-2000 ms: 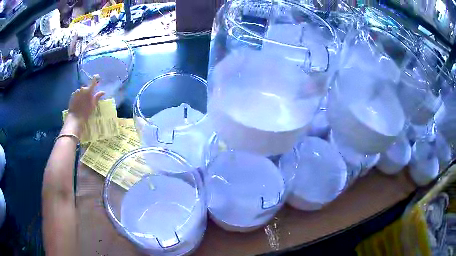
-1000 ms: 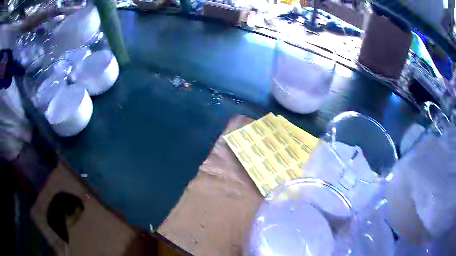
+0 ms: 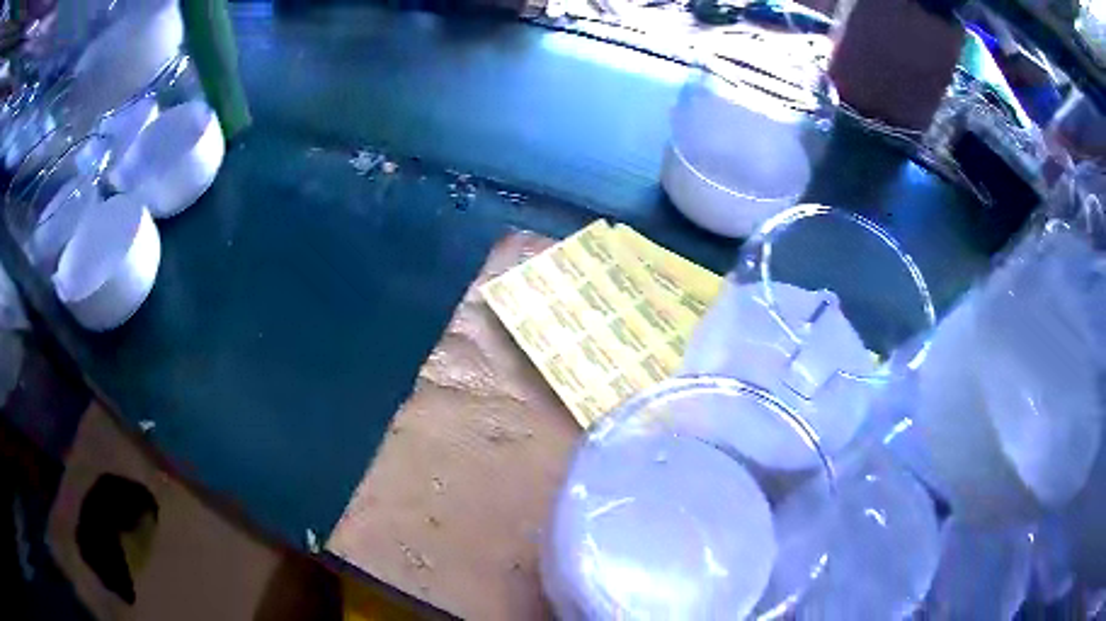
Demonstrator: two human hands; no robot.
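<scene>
Neither of my hands is in the picture. A yellow label sheet (image 3: 594, 318) with rows of small dark print lies flat in the middle, partly over a worn brown cardboard sheet (image 3: 467, 449). More yellow sheet shows beneath its right side. A clear container with a white lower part (image 3: 661, 528) stands at the front, right of the cardboard's middle. Another clear container (image 3: 782, 346) is just behind it, at the right end of the label sheets. A third container (image 3: 736, 170) stands farther back on the bench.
The dark green bench (image 3: 303, 291) spans the left and back. White-bottomed containers (image 3: 112, 261) are grouped at left by a green post (image 3: 215, 67). More crowd the right. A cardboard box (image 3: 194, 522) with a dark hole is below the front edge. Small debris lies on the bench.
The view has swung left since the oldest frame. The hand and forearm seen there over the yellow sheets are out of the picture. Since one second ago, the bench things have shifted slightly left and up.
</scene>
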